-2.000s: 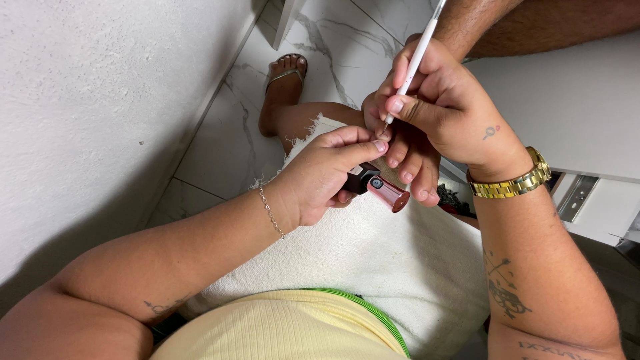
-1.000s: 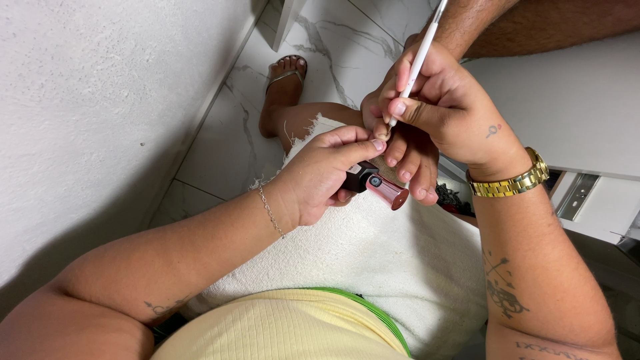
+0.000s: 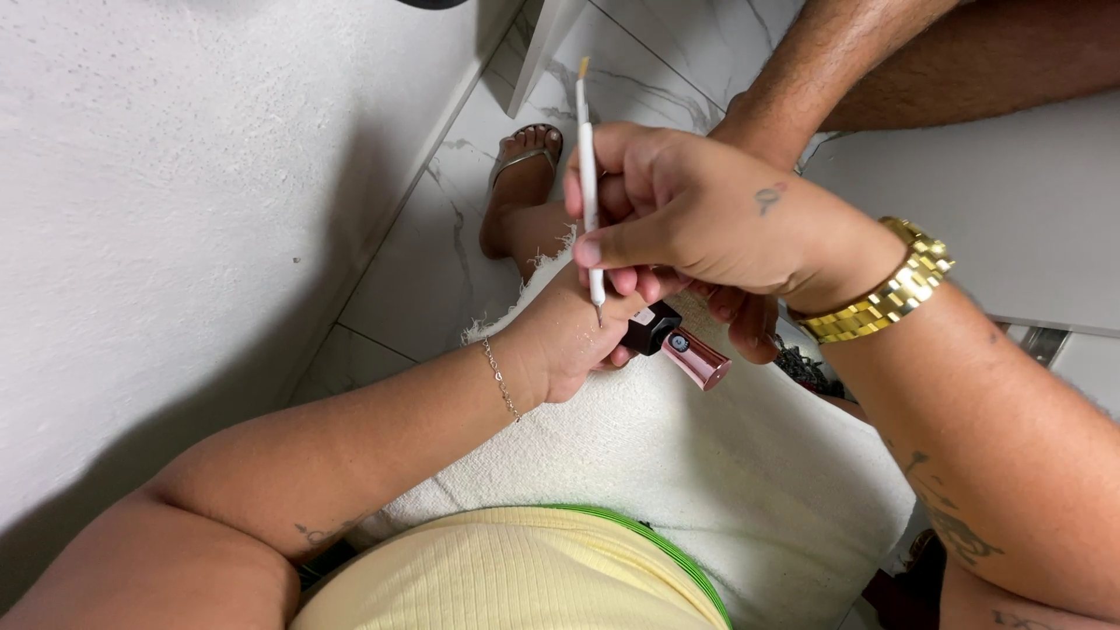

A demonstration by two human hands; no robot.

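Note:
My right hand (image 3: 674,210) pinches a white dotting tool (image 3: 588,175), its thin metal tip pointing down at the back of my left hand (image 3: 573,328), where tiny light specks show. A small brush end sticks up at the tool's top. In my left hand is a nail polish bottle (image 3: 650,327), black with a shiny pink cap (image 3: 696,359). Behind my right hand, another person's foot is mostly hidden, and some toes (image 3: 754,328) show below my wrist. A white towel (image 3: 612,455) with a frayed edge lies over my lap, under both hands.
A textured white wall (image 3: 175,175) stands at the left. On the marbled tile floor (image 3: 411,254) rests a sandalled foot (image 3: 528,166). The other person's leg (image 3: 840,61) comes in from the upper right, beside a grey-white panel (image 3: 989,201).
My right hand has moved left with the dotting tool, from the other person's toes to over the back of my left hand. The left hand still holds the bottle.

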